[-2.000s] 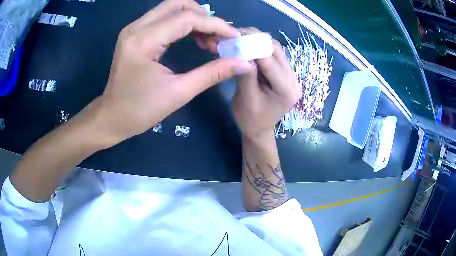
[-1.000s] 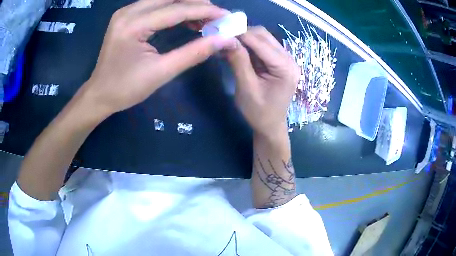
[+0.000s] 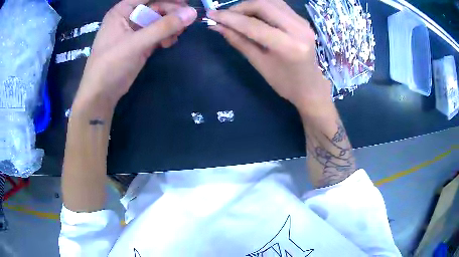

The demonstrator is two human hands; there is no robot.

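My left hand (image 3: 126, 45) is at the top left of centre with a white plastic housing (image 3: 145, 16) held in its curled fingers. Its thumb and fingertips are close together near the upper edge. My right hand (image 3: 274, 45) is to the right, its fingertips pinching a small white lead assembly (image 3: 210, 21) with a small head and a thin stick. The two hands' fingertips are a short gap apart. A pile of lead assemblies (image 3: 350, 42) lies right of my right hand.
Two tiny shiny clusters (image 3: 225, 116) lie on the dark bench (image 3: 166, 135). Silvery strips (image 3: 73, 53) lie at left beside a large clear bag (image 3: 20, 90) and a blue bin (image 3: 43, 108). A clear plastic box (image 3: 410, 52) and a whitish box (image 3: 446, 86) stand at right.
My hands have moved apart. The housing now sits back in my left hand, and my right fingertips show a small lead part. The view has shifted, showing more of the bag at left.
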